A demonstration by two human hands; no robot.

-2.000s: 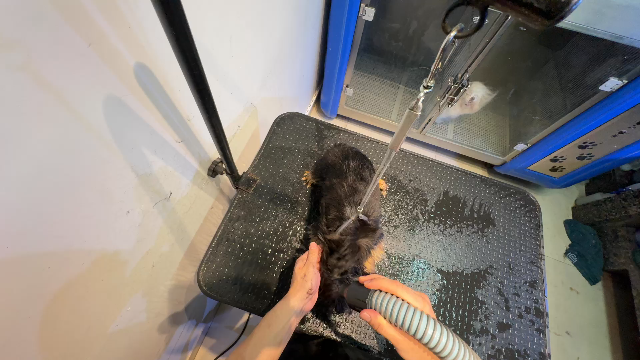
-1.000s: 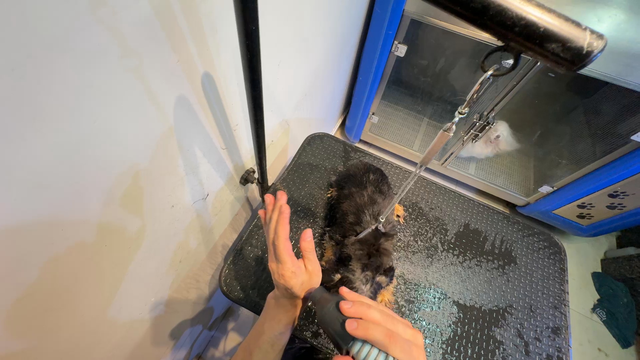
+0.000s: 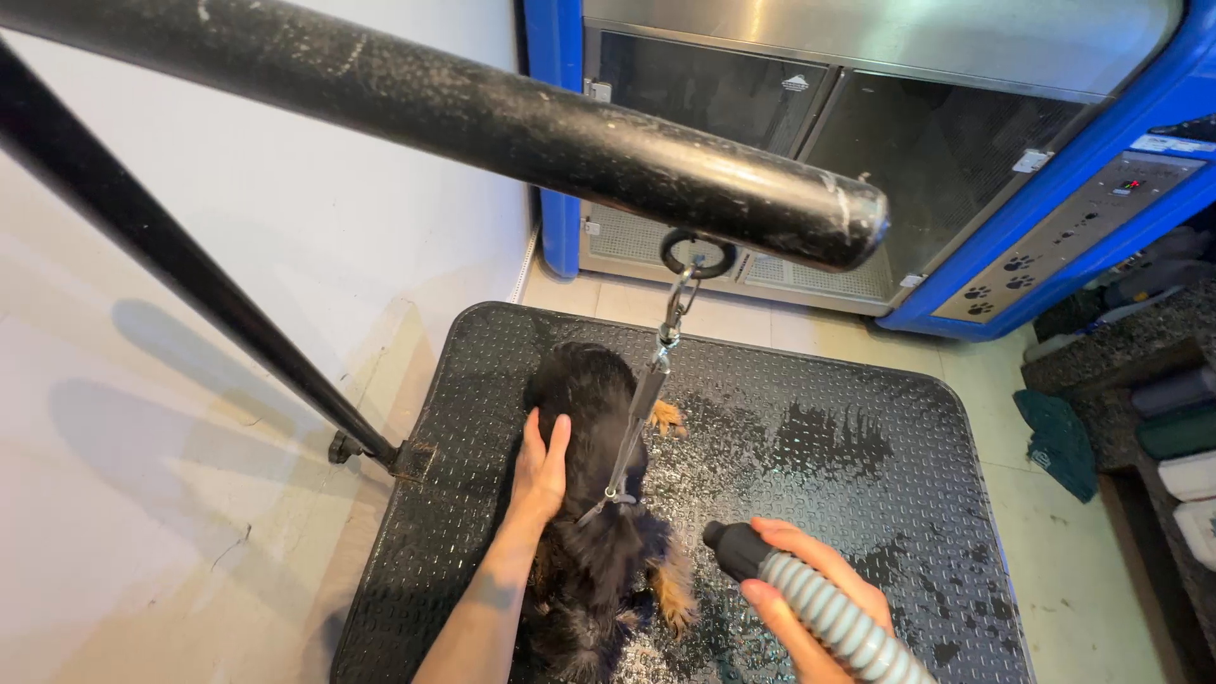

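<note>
A black dog with tan legs (image 3: 608, 560) is on a wet, black, textured grooming table (image 3: 836, 380). My left hand (image 3: 541, 470) rests against the left side of the dog, fingers apart, holding nothing. In my right hand (image 3: 817, 589) is a pet dryer hose (image 3: 841, 617), gray and ribbed, with a black nozzle (image 3: 736, 549) that points up and left toward the dog without touching it. A grooming loop (image 3: 638, 418) runs from the dog up to a metal clip (image 3: 671, 328) on a black ring under the overhead bar.
The thick black bar (image 3: 570, 133) crosses above the table, and its slanted post (image 3: 190, 256) is clamped at the left edge by the white wall (image 3: 285, 190). Behind stands a blue and steel cabinet (image 3: 722, 242) with glazed doors. A dark green cloth (image 3: 1054, 442) lies at right.
My left hand, earlier raised off the dog, is now against its side. My right hand and the nozzle have moved away to the right of the dog. The view has shifted, bringing the bar closer.
</note>
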